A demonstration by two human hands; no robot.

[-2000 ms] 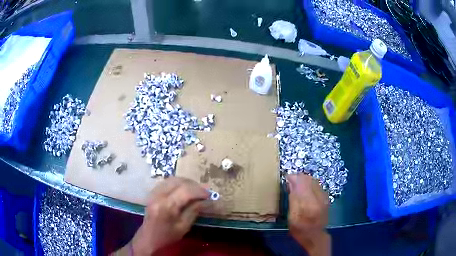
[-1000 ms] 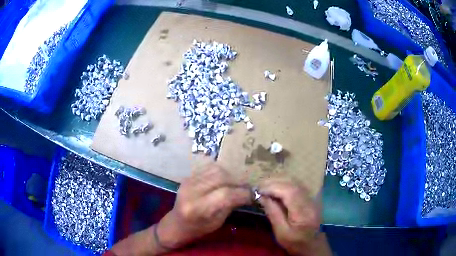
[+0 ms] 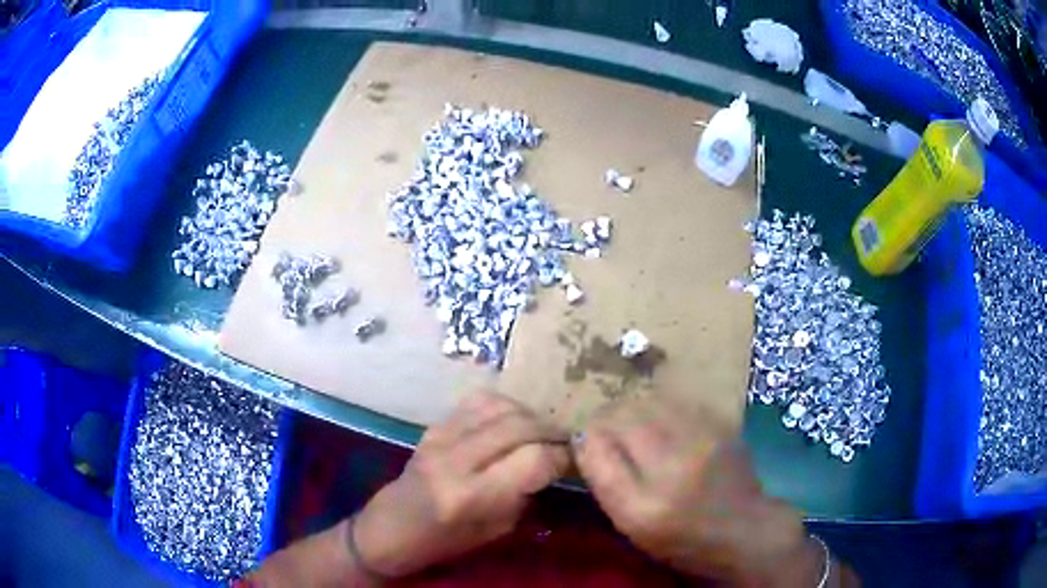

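Observation:
My left hand and my right hand meet at the front edge of the cardboard mat. Their fingertips pinch a small metal piece between them; it is mostly hidden by the fingers. My right hand is blurred. A heap of small silvery metal pieces lies mid-cardboard. A heap of shiny round caps lies right of the cardboard. A white-topped piece stands on the dark stain.
A small white bottle stands at the cardboard's back right, a yellow bottle farther right. Darker fittings lie on the cardboard's left. Another silvery heap is on the green bench. Blue bins stand left, right and low left.
Two seconds ago my hands were apart, the left holding a small ring-like piece, the right at the cap heap. They came together and remain fingertip to fingertip. The view has shifted left.

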